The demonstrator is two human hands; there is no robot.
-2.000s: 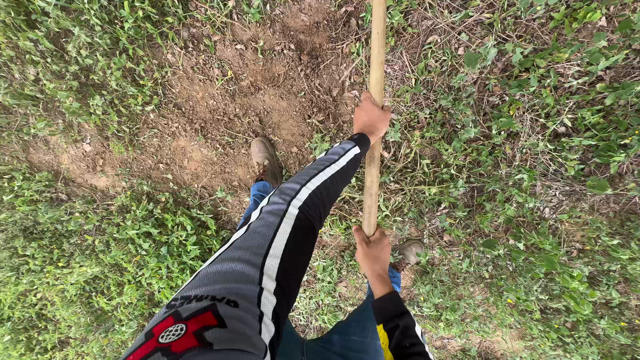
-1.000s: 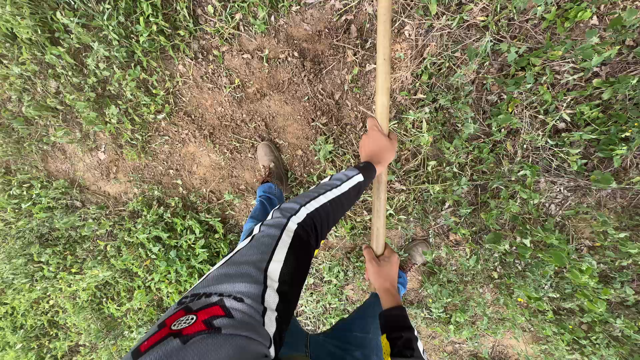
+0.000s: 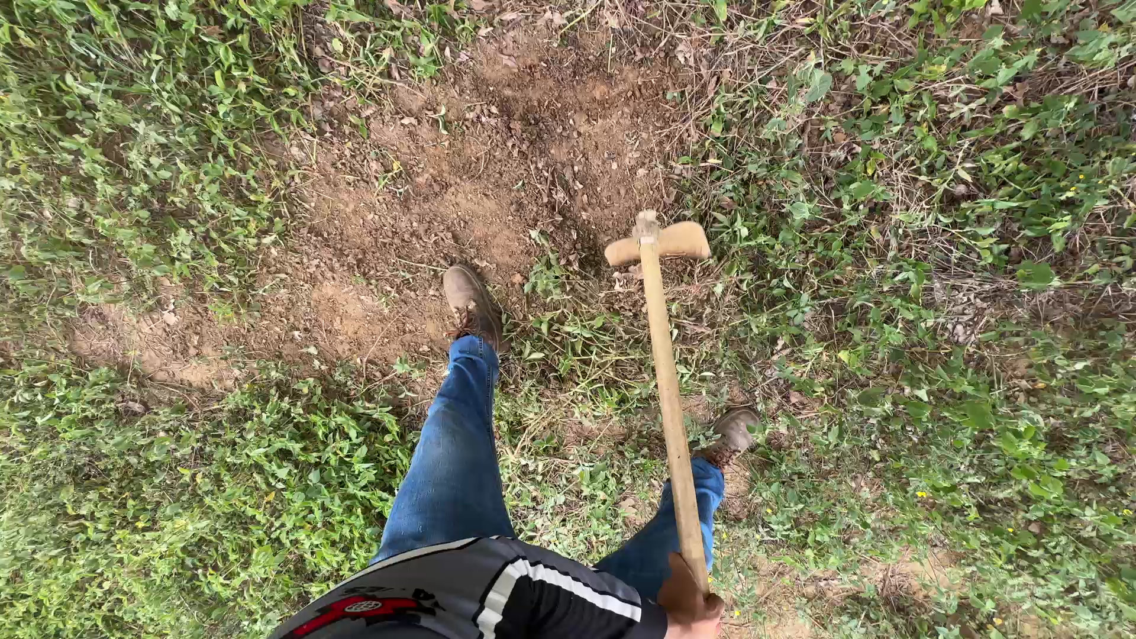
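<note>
A long-handled mattock-like tool, with a wooden handle [image 3: 667, 390] and a soil-coloured head [image 3: 681, 240] wide to both sides, reaches up from the bottom edge. My left hand [image 3: 682, 587] is closed around the lower handle, its dark sleeve with a white stripe coming from the left. Close against it, at the handle's end, is my right hand [image 3: 701, 621], partly hidden and cut off by the frame edge. The tool's head is over the border between bare soil [image 3: 479, 195] and green weeds [image 3: 799, 266]; whether it touches the ground I cannot tell.
My left boot [image 3: 473, 302] stands at the edge of the bare soil. My right boot [image 3: 733, 429] is among low plants, just right of the handle. Dense weeds [image 3: 177, 497] grow at the left, and dry stems [image 3: 958, 222] lie among leaves at the right.
My left hand was higher on the handle and is now down beside my right hand. Both hands are lower in view, and the tool's head has come into view.
</note>
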